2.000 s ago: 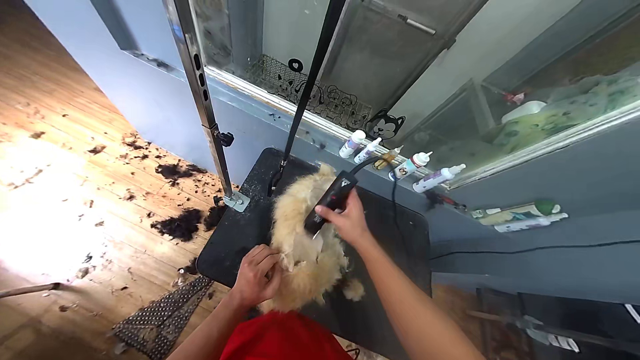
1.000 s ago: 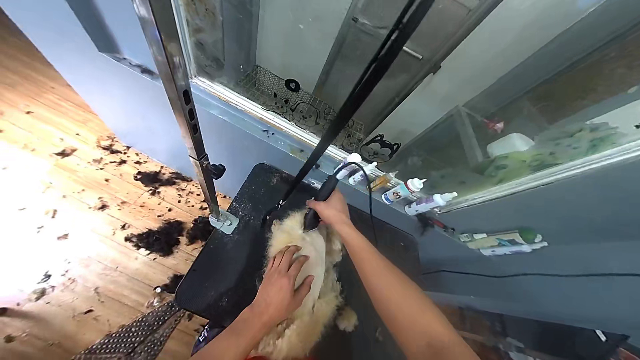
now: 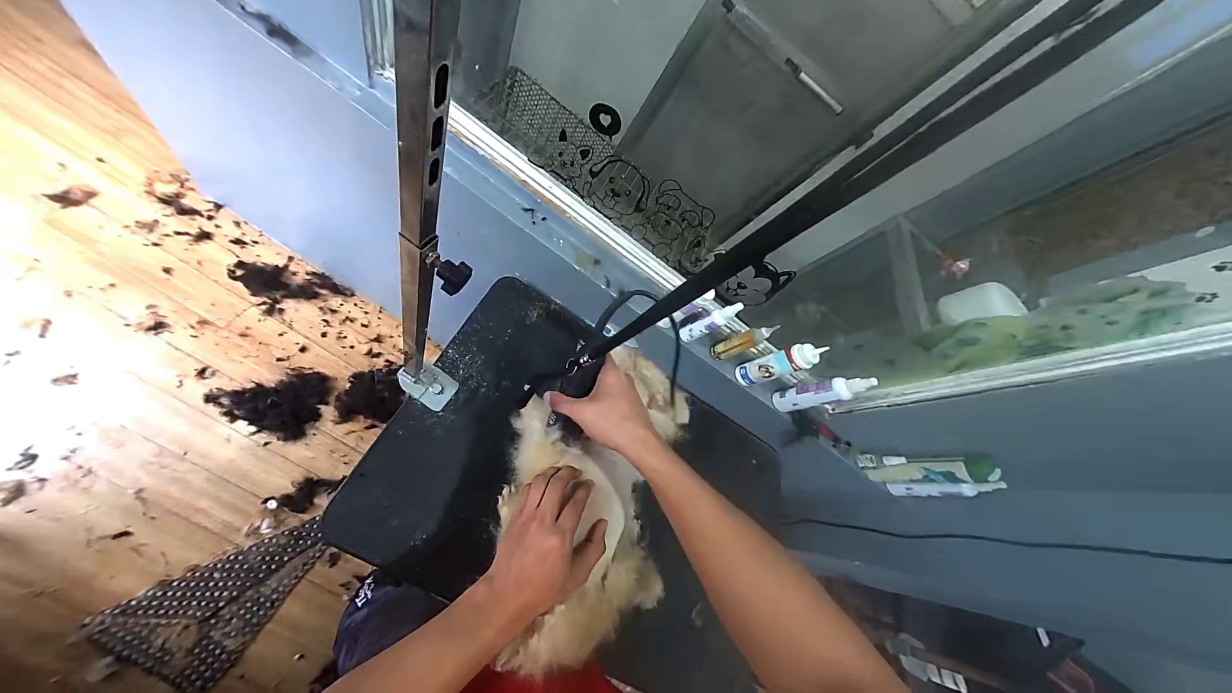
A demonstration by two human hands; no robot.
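Note:
A cream-coloured, long-haired dog is on a black grooming table, with a closely shorn pale strip along its back. Black electric clippers are in my right hand, near the dog's front end by the strap's clip; the blade is mostly hidden. My left hand lies on the shorn back with its fingers spread, holding nothing. A black strap runs down from the upper right to a clip near the clippers.
A metal grooming post is clamped at the table's left edge. Several plastic bottles line the window ledge. Dark hair clumps and a patterned cloth lie on the wooden floor. A black cable runs along the wall at right.
My right hand has moved with the clippers from the middle of the dog's back toward its front end. My left hand, bunched at the fur two seconds ago, now lies spread on the shorn back.

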